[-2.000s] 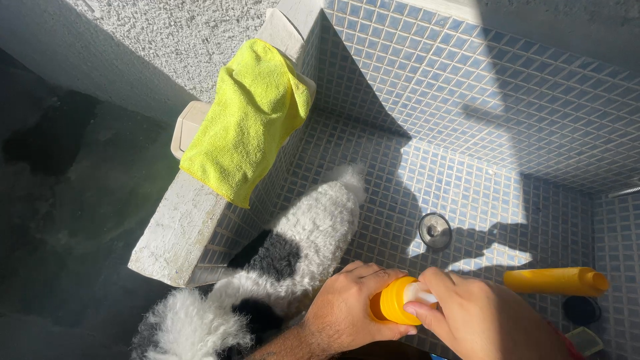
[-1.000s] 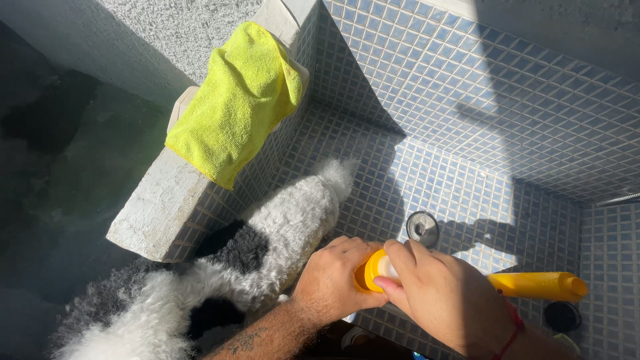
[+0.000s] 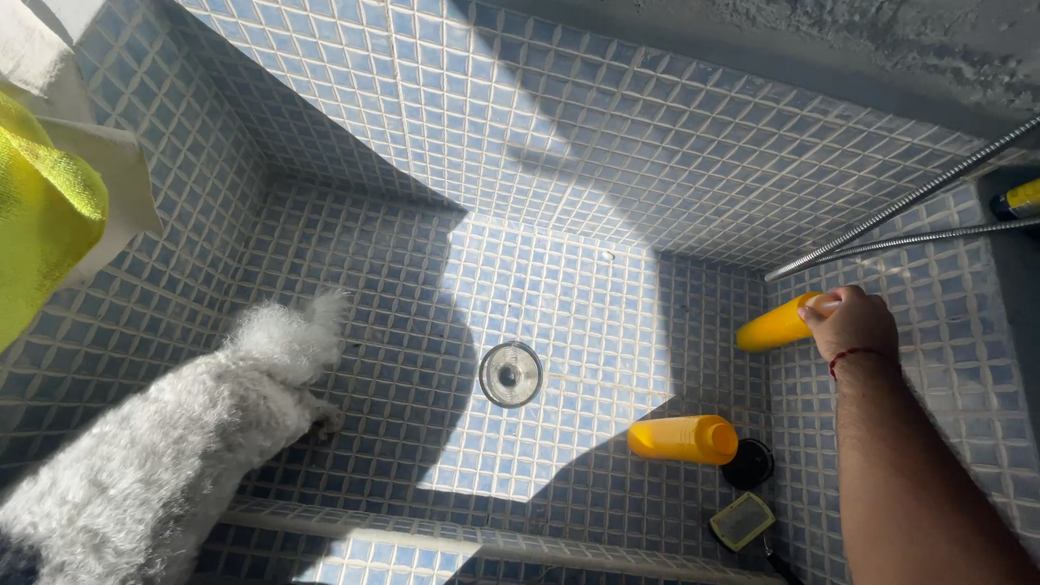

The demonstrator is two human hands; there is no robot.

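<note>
At the right of the blue-tiled basin, my right hand [image 3: 860,325], a red cord round its wrist, grips the pale top of a yellow plastic bottle [image 3: 776,323]. The bottle tilts, its base toward the left. A second yellow bottle [image 3: 674,439] lies on its side on the basin floor, below and left of that hand. Beside it are a round black object [image 3: 747,464] and a pet brush [image 3: 743,522]. My left hand is out of view. A dog with curly white fur [image 3: 154,439] stands at the lower left, its head outside the frame.
A metal drain [image 3: 510,374] sits in the basin floor. A flexible metal shower hose [image 3: 902,203] runs across the right corner. A yellow-green cloth [image 3: 49,211] hangs over the left wall. A tiled ledge [image 3: 422,540] crosses the lower edge, and a yellow and dark container [image 3: 1020,199] is at far right.
My hands were together on a yellow bottle beside the dog. Now my right hand holds one at the basin's right side, and my left hand has left view. The view has swung right.
</note>
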